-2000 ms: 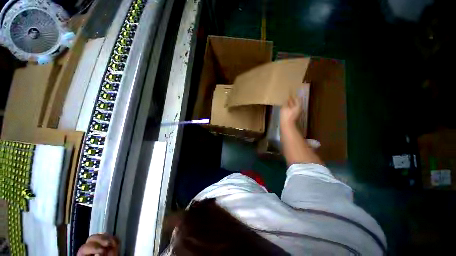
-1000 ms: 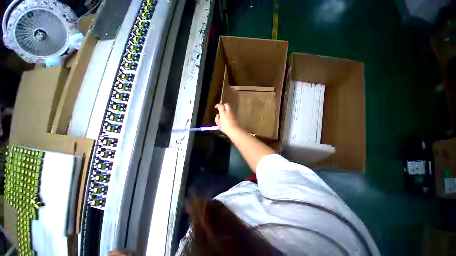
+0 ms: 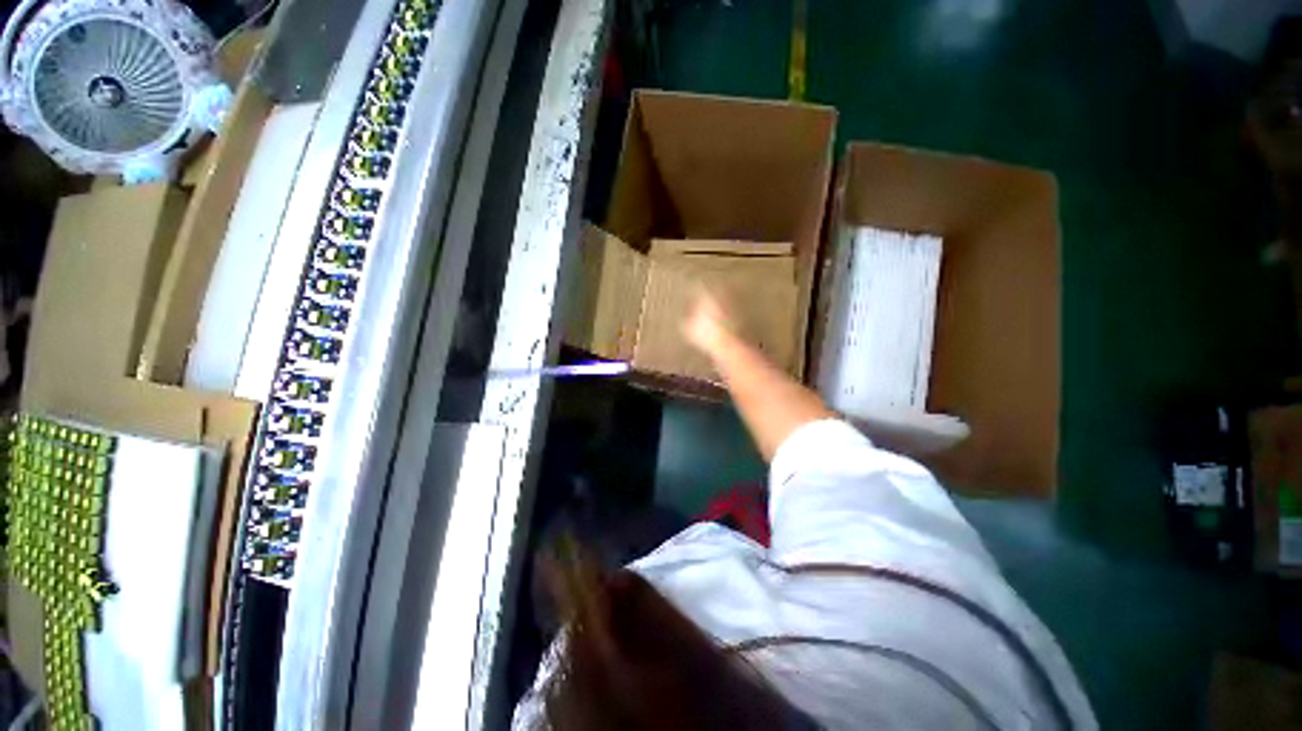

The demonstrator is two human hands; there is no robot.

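My right hand (image 3: pixel 703 323) is blurred over the brown cardboard pieces (image 3: pixel 735 307) in an open carton (image 3: pixel 735 157) on the floor. Its fingers are not clear enough to tell whether they grip anything. A cardboard flap or piece (image 3: pixel 610 293) stands out at this carton's left side. A second open carton (image 3: pixel 1000 314) beside it holds upright white slabs (image 3: pixel 892 314), with another white slab lying near its front edge. My left hand is out of the picture.
A long metal conveyor (image 3: pixel 364 429) with a row of circuit boards (image 3: pixel 326 286) curves along the left. Yellow-topped components (image 3: pixel 54 500) stand on white foam at lower left. A fan (image 3: pixel 107 93) is at upper left. A pale rod (image 3: pixel 571 371) juts from the line's edge.
The cardboard sheet my right hand held above the cartons is no longer held up. The hand moved left to the first carton, then over its contents. My left hand left the bottom edge.
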